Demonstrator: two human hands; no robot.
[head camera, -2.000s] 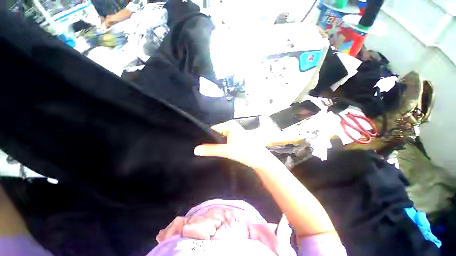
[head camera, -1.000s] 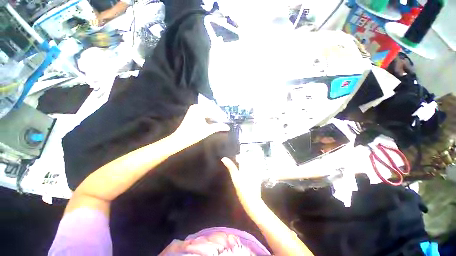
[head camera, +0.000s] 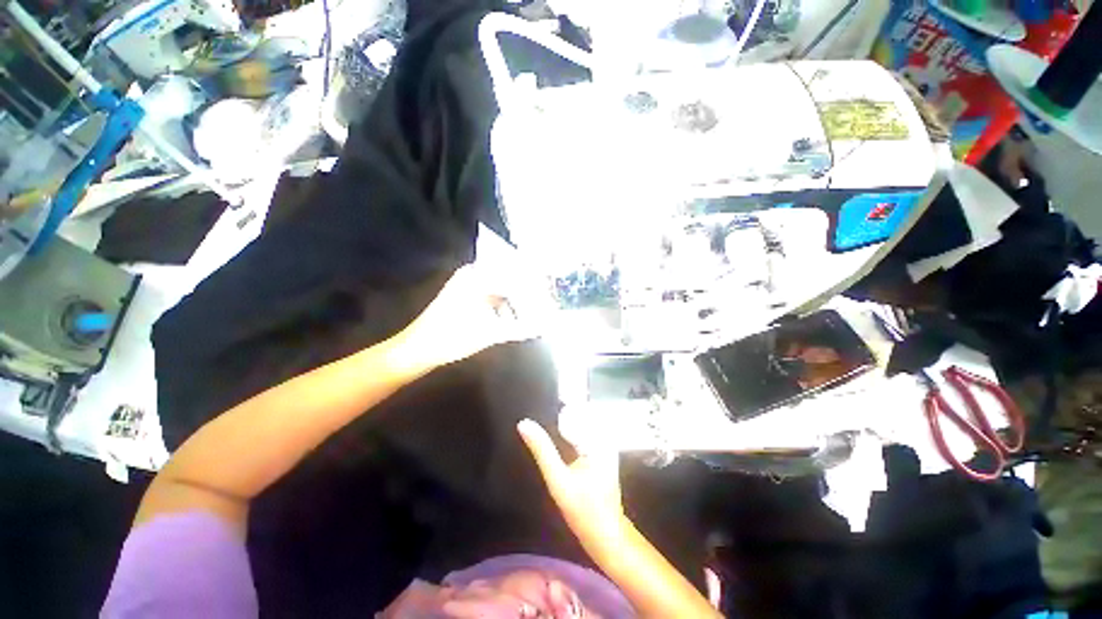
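A large black cloth (head camera: 302, 278) lies over the table left of the white sewing machine (head camera: 725, 145) and hangs towards my lap. My left hand (head camera: 477, 308) rests on the cloth beside the needle area (head camera: 586, 290), fingers at its edge; glare hides whether it pinches the cloth. My right hand (head camera: 580, 478) is lower, at the cloth's right edge below the machine bed, with the thumb apart from the fingers. Its fingers are washed out by glare, so its hold is unclear. A white slip or label shows just above my left hand.
A smartphone (head camera: 788, 363) with a lit picture lies on the front ledge. Red-handled scissors (head camera: 974, 421) lie right of it. A grey box with a blue knob (head camera: 67, 308) stands at the left. Dark cloth is heaped lower right. A dark thread cone (head camera: 1076, 61) stands upper right.
The raised black cloth has come down flat beside the machine. My left hand came in to the needle area. My right hand moved down slightly over the last second. The view shifted closer to the machine.
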